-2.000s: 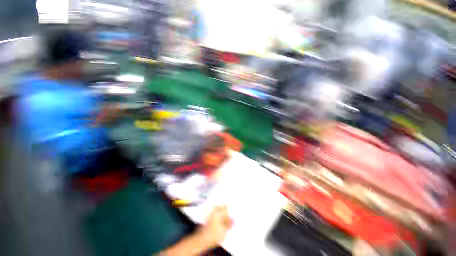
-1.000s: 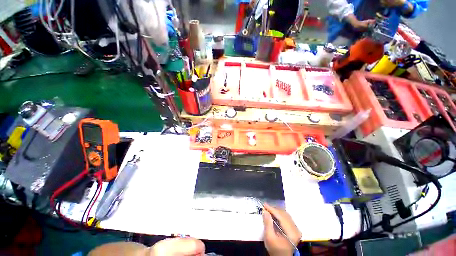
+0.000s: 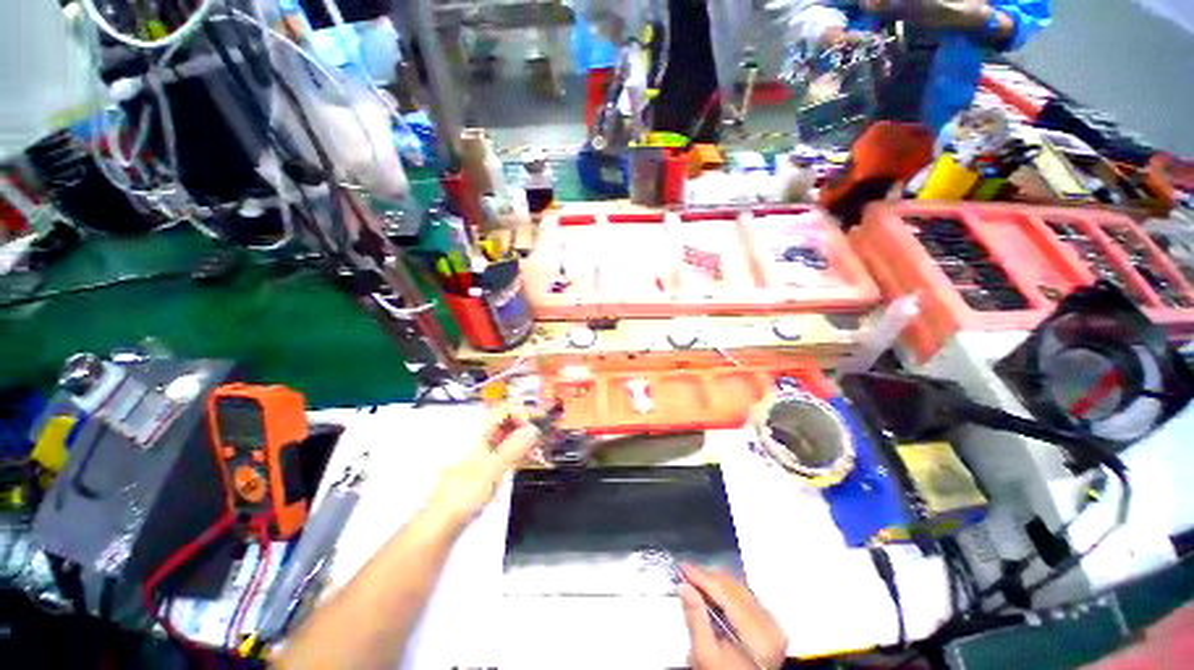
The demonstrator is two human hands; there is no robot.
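Note:
My left hand (image 3: 482, 469) reaches over the white sheet to small dark parts (image 3: 566, 449) at the left end of the shallow red-orange tray (image 3: 701, 397). Its fingertips are at the parts, and whether they hold one cannot be told. My right hand (image 3: 728, 626) is at the front edge of the black mat (image 3: 622, 513) and holds thin silver tweezers (image 3: 714, 607), pointing up and left. A small shiny, blurred spot (image 3: 657, 565) lies at the tweezer tips; what it is cannot be told.
An orange multimeter (image 3: 257, 458) with red and black leads and a grey screwdriver (image 3: 312, 546) are at left. A round tub (image 3: 803, 439), yellow sponge (image 3: 940, 484) and black fan (image 3: 1103, 373) are at right. A pink compartment tray (image 3: 707, 309) is behind. A person in blue (image 3: 962, 59) is beyond.
My left hand has moved from the front edge up and forward to the dark parts by the red-orange tray. My right hand stays near the mat with the tweezers. The view has shifted slightly.

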